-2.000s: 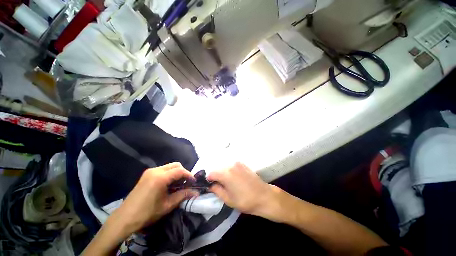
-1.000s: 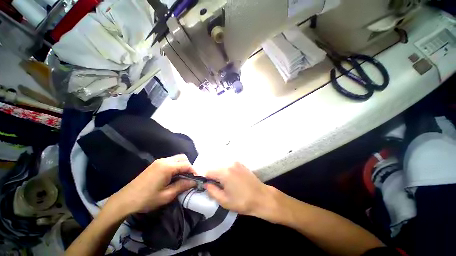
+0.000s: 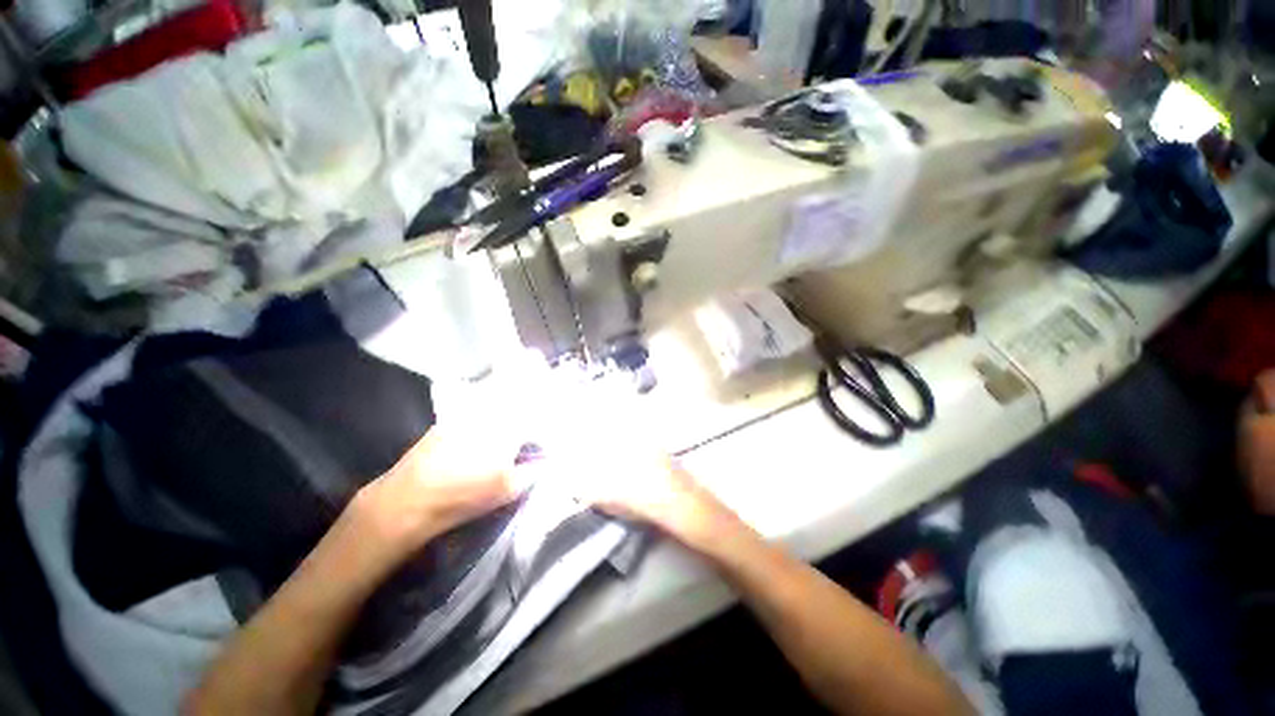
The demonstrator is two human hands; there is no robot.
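The navy, black, grey and white garment (image 3: 266, 406) lies bunched on the left of the bed and down towards me. My left hand (image 3: 455, 469) and my right hand (image 3: 629, 476) pinch its layered edge just in front of the needle area; the fingertips are washed out by glare. The cream sewing machine (image 3: 741, 182) stands behind, its presser foot (image 3: 608, 371) blurred in the bright light. Whether the cloth is under the foot cannot be told.
Black-handled scissors (image 3: 878, 396) and folded white pieces (image 3: 755, 336) lie right of the needle. Dark shears (image 3: 552, 200) rest on the machine head. White cloth (image 3: 252, 126) is heaped behind left. A control panel (image 3: 1063, 343) is at right. A person's hand (image 3: 1258, 448) shows at the right edge.
Both hands have moved up the bed towards the needle with the garment edge. The view has swung, so more of the machine arm and the area behind it shows.
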